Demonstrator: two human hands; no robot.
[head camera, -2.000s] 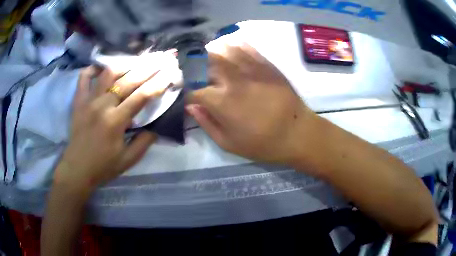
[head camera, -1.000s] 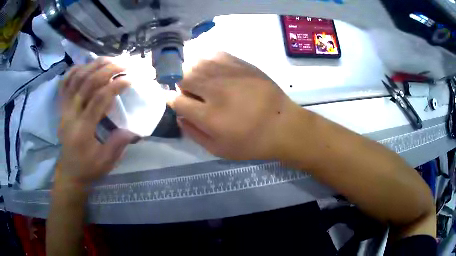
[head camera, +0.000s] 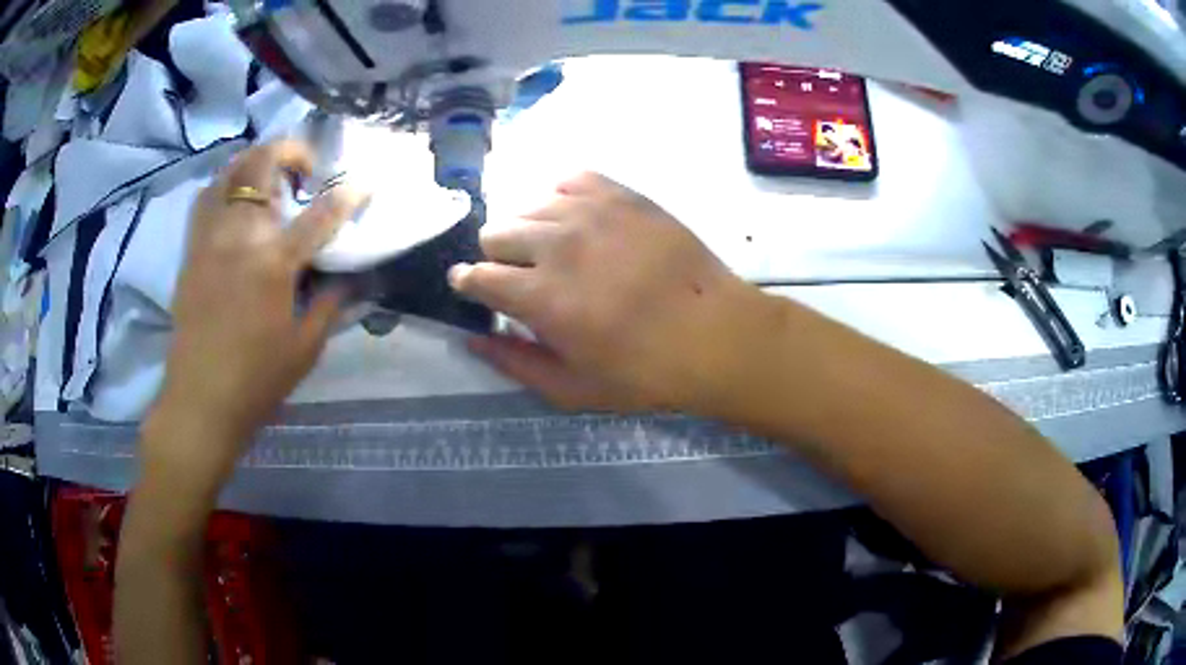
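A small white fabric piece (head camera: 397, 231) with a rounded end lies over a dark fabric panel (head camera: 436, 282) at the needle area of the sewing machine (head camera: 676, 33). My left hand (head camera: 247, 286) grips the left edge of the pieces between thumb and fingers; it is slightly blurred. My right hand (head camera: 611, 292) holds the right edge of the dark panel, with thumb and fingertips just below the blue-grey cylinder (head camera: 461, 146). The needle tip is hidden in the glare and behind the cylinder.
Light fabric panels (head camera: 124, 279) are heaped at the left. A smartphone (head camera: 809, 121) lies behind my right hand. Thread snips (head camera: 1037, 301), a red-handled tool (head camera: 1060, 239) and a small round bobbin (head camera: 1125, 309) lie right. A ruler strip (head camera: 572, 442) runs along the front edge. A red basket (head camera: 98, 559) is below left.
The view has shifted, showing more of the machine head. The white piece is turned, its rounded end now towards the cylinder, and more of the dark panel shows. My left hand has moved slightly right.
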